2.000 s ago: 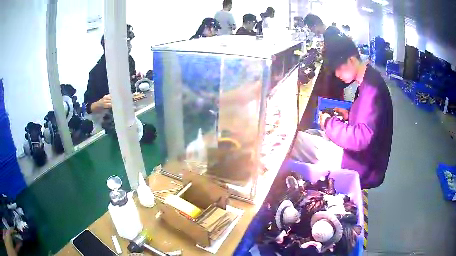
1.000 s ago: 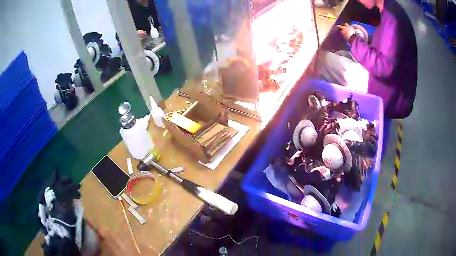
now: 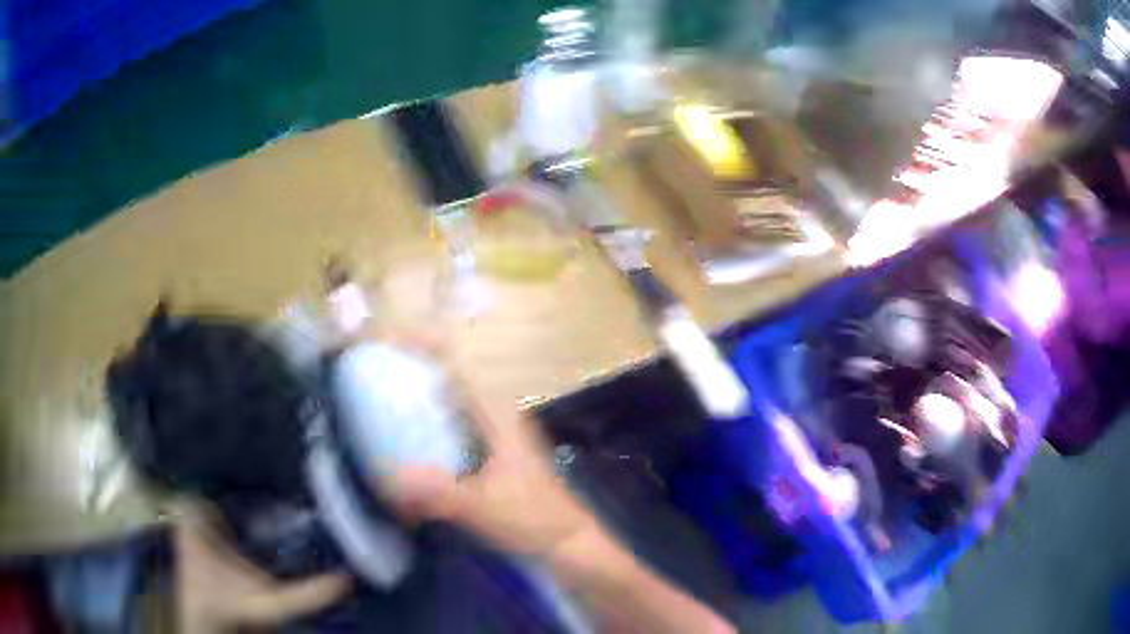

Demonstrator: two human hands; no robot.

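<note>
The view is blurred by motion. The figure point(image 3: 211, 403), with spiky black hair, is at the lower left over the bench's front edge. Its pale straw hat point(image 3: 397, 403), with a dark band, faces up and right. My right hand point(image 3: 483, 477) reaches in from the lower right and grips the figure at the hat. My left hand point(image 3: 242, 582) is below the figure, curled against its lower side and partly cut off by the bottom edge. Most fingertips are hidden or smeared.
On the bench are a black phone point(image 3: 434, 151), a tape ring point(image 3: 527, 260), a white bottle point(image 3: 558, 112), a long-handled mallet point(image 3: 700, 362) and a cardboard holder with a yellow roll point(image 3: 713, 139). The blue-purple bin point(image 3: 1029, 384) of figures stands at right, beside a person's purple sleeve point(image 3: 1097, 297).
The view has swung down and left, so bench things sit higher and further right. The figure is now larger and nearer the centre. My right hand has come into view, holding it.
</note>
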